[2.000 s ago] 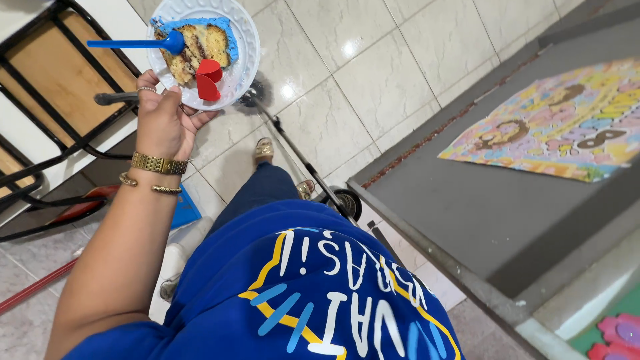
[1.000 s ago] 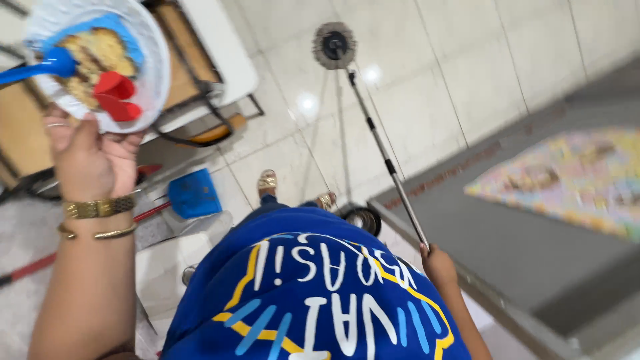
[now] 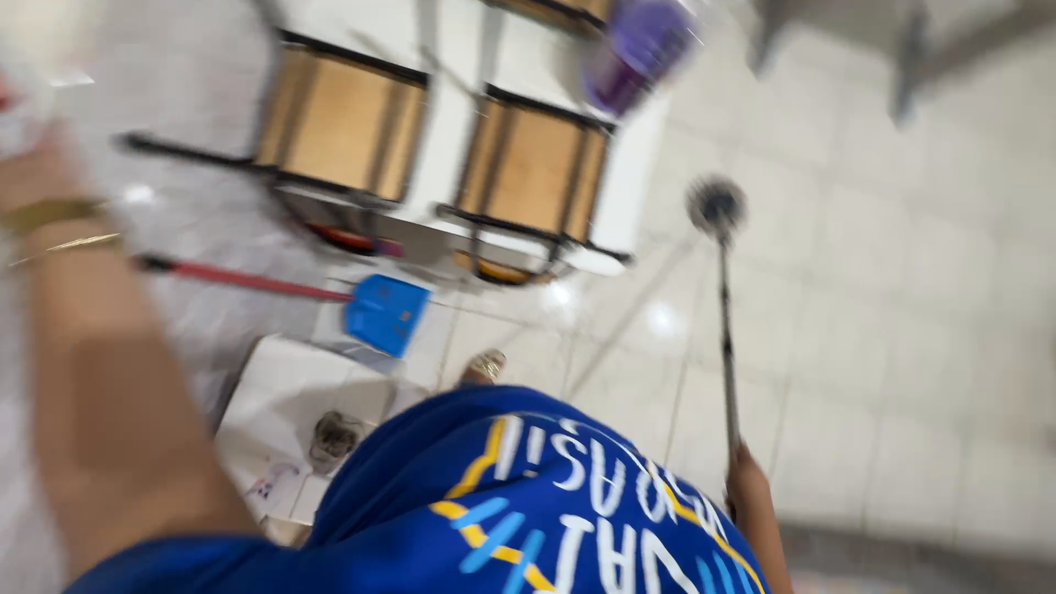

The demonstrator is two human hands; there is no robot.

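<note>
My left hand [image 3: 33, 153] is blurred at the far left edge, with gold bracelets at the wrist. It holds a pale plate [image 3: 49, 37], mostly cut off by the frame; a bit of red shows at its edge. My right hand [image 3: 749, 483], low at right of centre, grips a thin dark and metallic pole [image 3: 728, 355]. At the pole's far end a round, bristly head [image 3: 716, 205] is over the pale tiled floor.
Chairs with wooden seats [image 3: 342, 120] and black frames stand at upper left by a white surface [image 3: 623, 206]. Nearby are a purple container [image 3: 639, 54], a blue dustpan [image 3: 386, 313] with a red handle, and a white stand or box [image 3: 280, 388] holding a greyish clump [image 3: 334, 439].
My right hand, unseen two seconds ago, came into view on the pole one second ago. The plate has gone mostly out of view at the left. The view has shifted, showing more chairs and floor.
</note>
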